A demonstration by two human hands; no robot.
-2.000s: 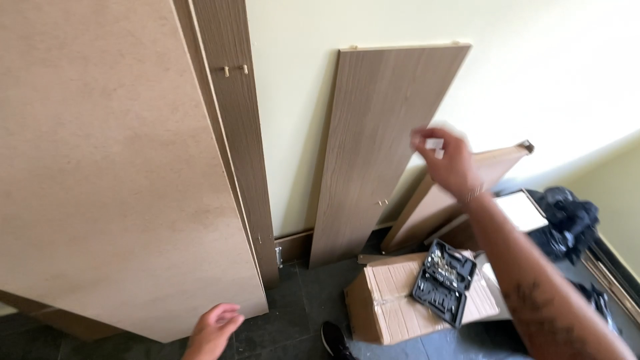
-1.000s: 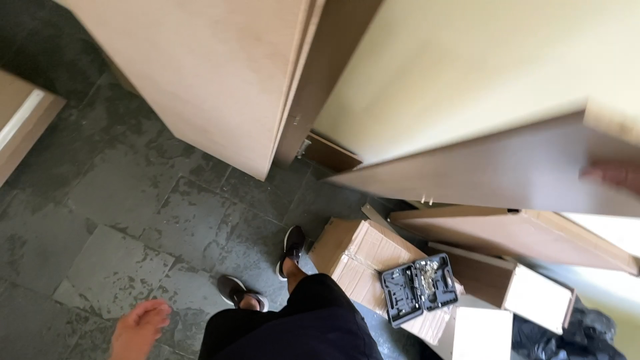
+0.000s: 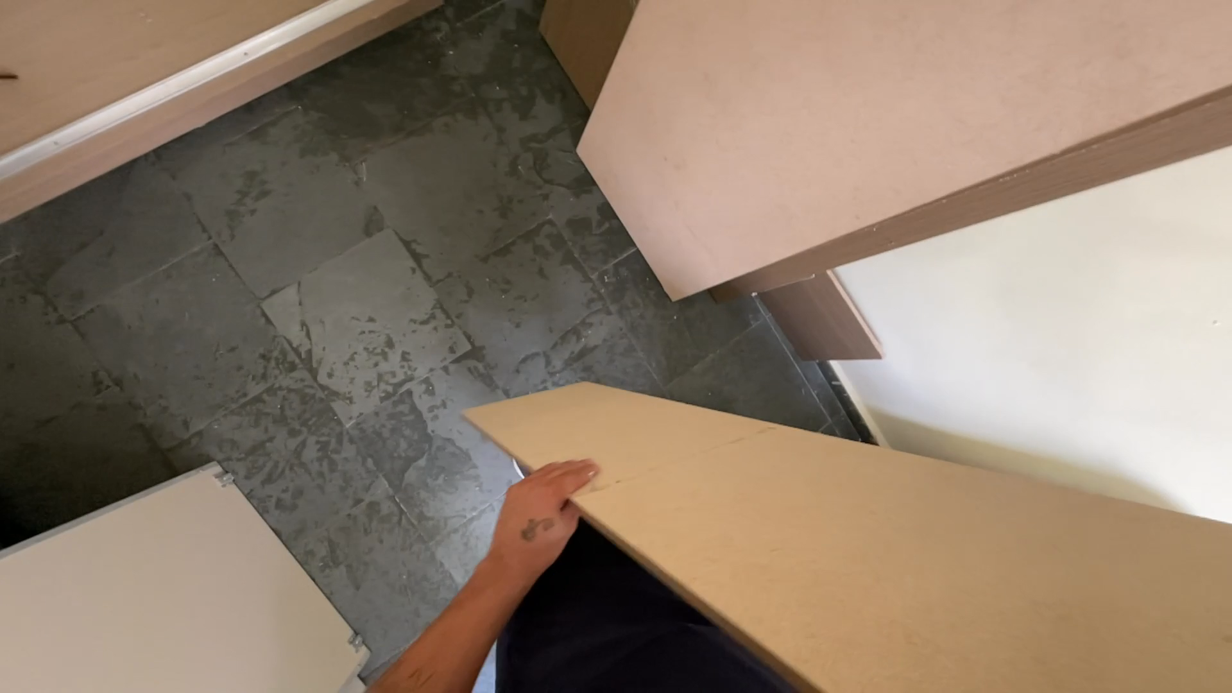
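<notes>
A long, flat wood-fibre panel (image 3: 866,539) with a tan face slants across the lower right of the head view, in front of my dark clothing. My left hand (image 3: 544,510) grips its near long edge, close to the narrow end, with fingers lying on the tan face. Faint scuff lines cross the face by my fingertips. My right hand is outside the view, so whether it touches the panel cannot be seen.
A large board (image 3: 818,125) stands at the upper right beside a pale wall (image 3: 1059,327), with a short brown wood piece (image 3: 823,318) at its foot. A white panel with metal fittings (image 3: 164,597) is lower left; a wooden piece with a white strip (image 3: 192,96) is upper left. Slate tiles (image 3: 385,327) cover the floor.
My left hand, holding nothing before, has taken hold of the panel's edge. My right hand has left the view, as have the cardboard box and tool case. The view has swung left.
</notes>
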